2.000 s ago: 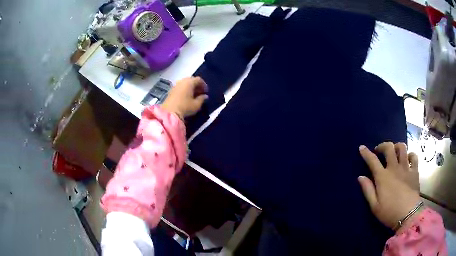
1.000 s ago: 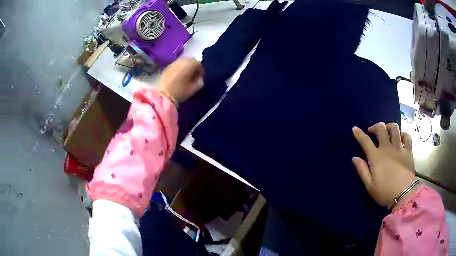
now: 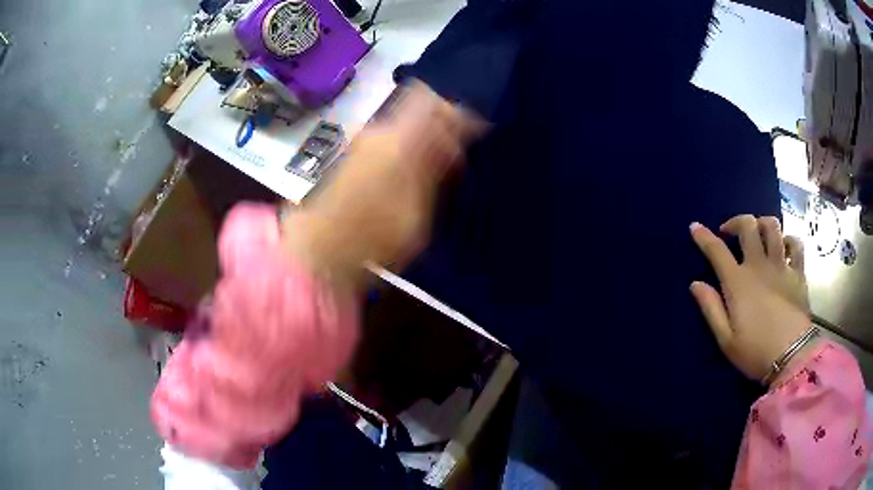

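Note:
A large navy body panel (image 3: 613,220) lies over the table and hangs past its front edge. A narrower navy piece (image 3: 459,57) meets it at the left; the border between them is hard to see. My left hand (image 3: 383,182), badly blurred, is at the narrower piece's near part, with cloth at its fingertips; its exact grip is hidden. My right hand (image 3: 756,297) rests palm down on the large panel's right part, fingers spread, gripping nothing.
The sewing machine head (image 3: 839,105) stands at the right edge, over its lit bed (image 3: 818,230). A purple device (image 3: 306,53) and a small grey tray (image 3: 316,150) are at the left. A cardboard box (image 3: 177,234) is below left.
My left hand has moved right with the narrower piece, and the white gap between the two pieces has closed. My right hand still lies on the large panel.

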